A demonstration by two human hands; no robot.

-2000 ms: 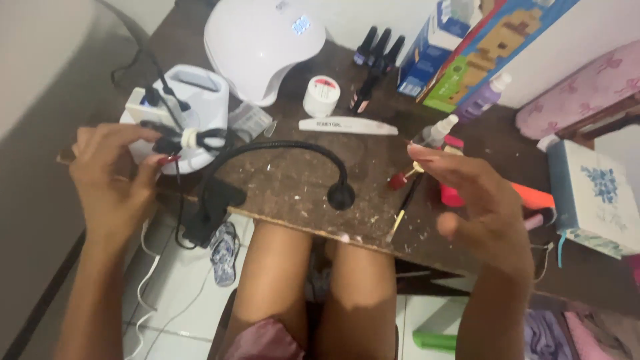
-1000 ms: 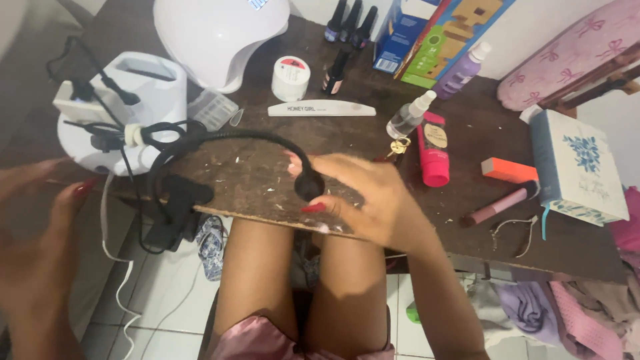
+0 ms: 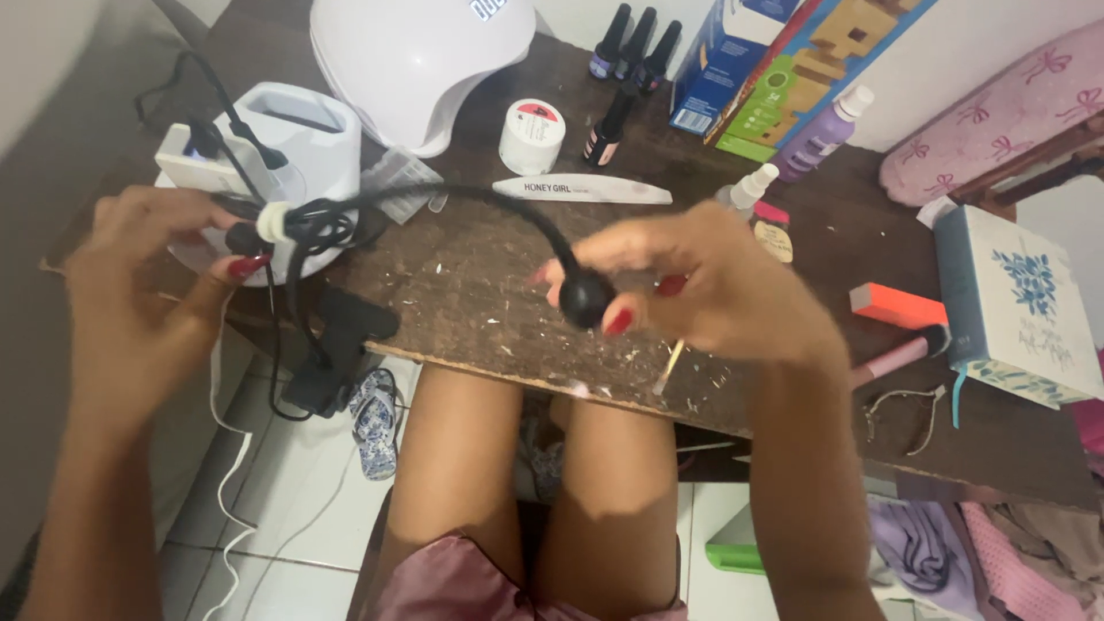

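Observation:
A black gooseneck lamp (image 3: 517,207) arches over the near edge of the brown table, its black clamp (image 3: 341,349) at that edge. My right hand (image 3: 707,285) has its fingers and thumb around the lamp's round head (image 3: 586,297). At the left, my left hand (image 3: 164,276) pinches a small dark part of the black cable by a pale tie (image 3: 274,222); the cable's coil lies just right of it. Behind that hand stands a white device (image 3: 315,129) with a plug adapter (image 3: 203,159). A thin stick (image 3: 669,366) lies below my right hand.
Around the back stand a white nail lamp (image 3: 414,69), a white jar (image 3: 532,138), several dark polish bottles (image 3: 634,47) and boxes (image 3: 733,52). A nail file (image 3: 582,188) lies in front. To the right are a purple bottle (image 3: 819,134), an orange block (image 3: 897,305), a brush (image 3: 897,358) and a book (image 3: 1026,302).
My left hand has moved from the lower left back to the cable. My right hand, at the far right two seconds ago, is now at the lamp's head.

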